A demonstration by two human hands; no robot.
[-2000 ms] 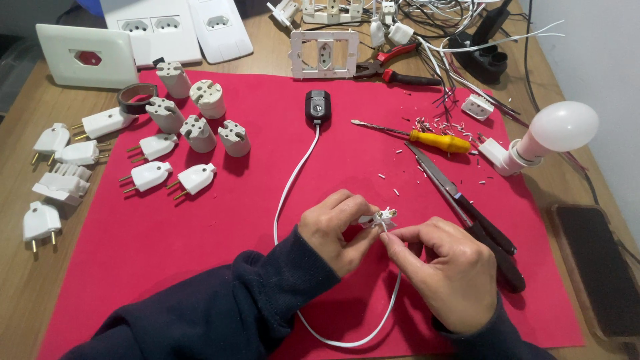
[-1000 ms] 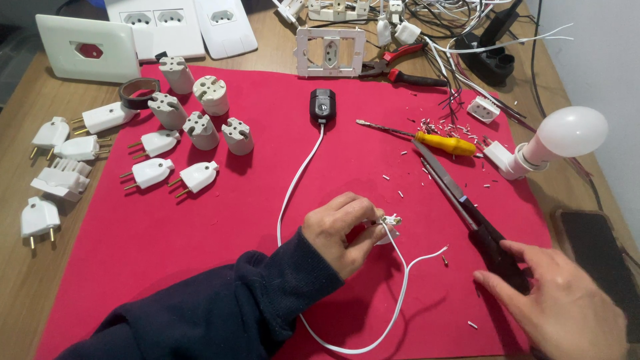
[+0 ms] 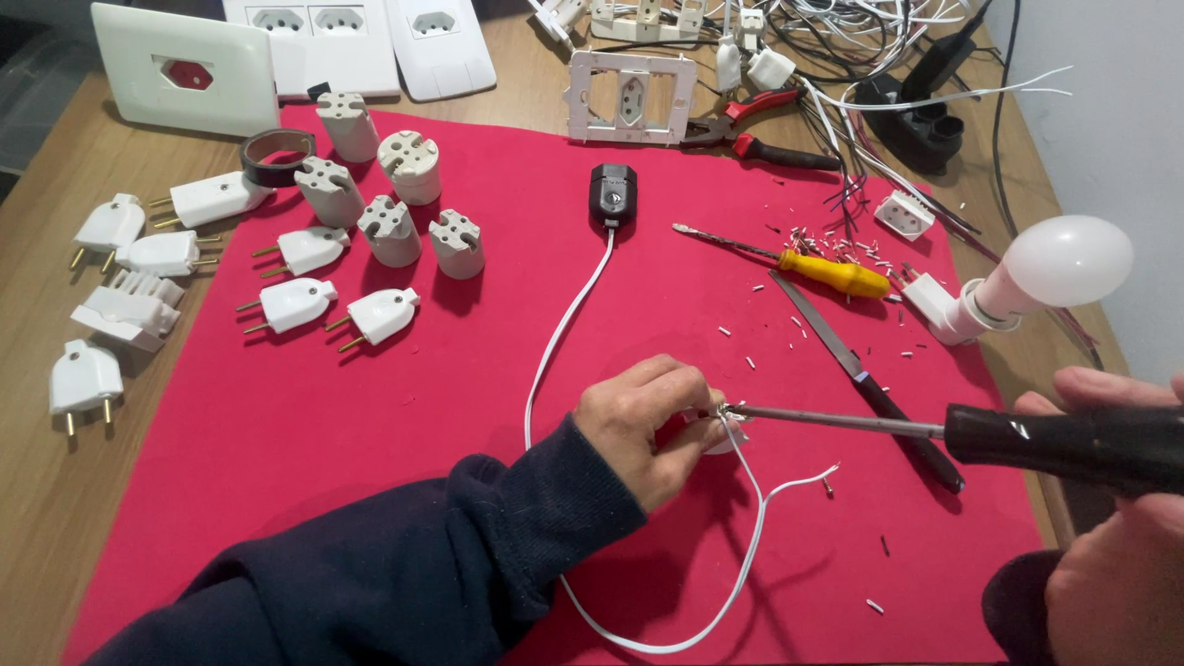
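Note:
Between its fingertips my left hand (image 3: 652, 430) holds a small white electrical fitting (image 3: 728, 437), mostly hidden by the fingers. One lead of a white two-core cord (image 3: 760, 518) runs into it; the other lead lies loose, its bared end beside a small screw (image 3: 829, 487). My right hand (image 3: 1115, 564), at the right edge, grips a black-handled screwdriver (image 3: 1054, 444), whose tip touches the fitting. The cord loops round to a black connector or switch (image 3: 613, 196) at the upper middle of the red mat (image 3: 416, 499).
A knife (image 3: 865, 379) lies beneath the screwdriver shaft. Beyond are a yellow-handled screwdriver (image 3: 832, 274), wire scraps, red-and-black pliers (image 3: 777, 139) and a white bulb (image 3: 1068, 261) on a plug adapter. White plugs (image 3: 296, 305) and pale lampholder bodies (image 3: 388, 231) stand at left.
My right hand has let go of the cord, reached to the right and taken up the black-handled screwdriver, whose tip is now at the fitting. My left hand keeps its hold.

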